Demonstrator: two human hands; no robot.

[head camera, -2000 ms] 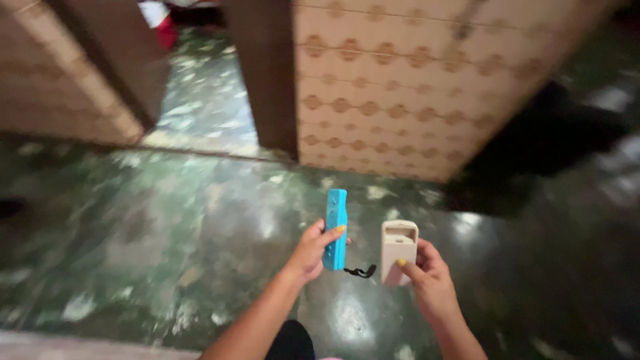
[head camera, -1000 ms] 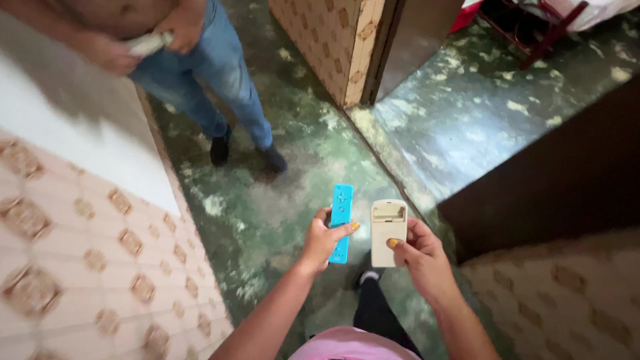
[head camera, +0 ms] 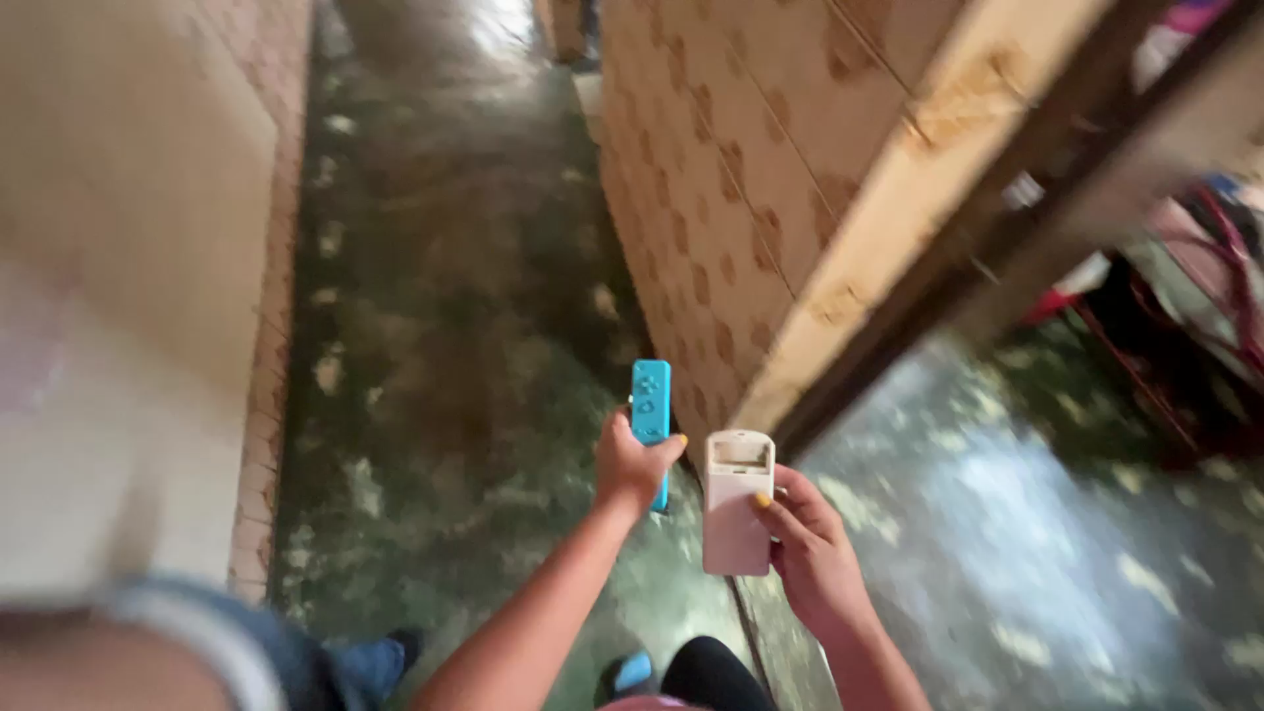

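My left hand (head camera: pixel 632 464) grips a light blue game controller (head camera: pixel 650 400), shaped like a Wii remote, upright with its buttons facing up and my thumb across its lower part. Just to its right, my right hand (head camera: pixel 815 538) holds a flat off-white handheld device (head camera: pixel 738 528) by its right side, thumb on its face. A small window sits near the device's rounded top; whether it is a remote control, I cannot tell. The two objects are apart. My right fingers behind the device are partly hidden.
A patterned tile wall (head camera: pixel 721 178) with a wooden door frame (head camera: pixel 869 237) stands ahead to the right. A pale wall (head camera: pixel 128 296) runs along the left. Another person's jeans leg (head camera: pixel 365 667) shows at the lower left. Beyond the doorway are red-framed furnishings (head camera: pixel 1175 306) on the green mottled floor (head camera: pixel 444 395).
The view has swung strongly. The other person, absent two seconds ago and at the upper left one second ago, now shows at the lower left. Both hands keep hold of their objects.
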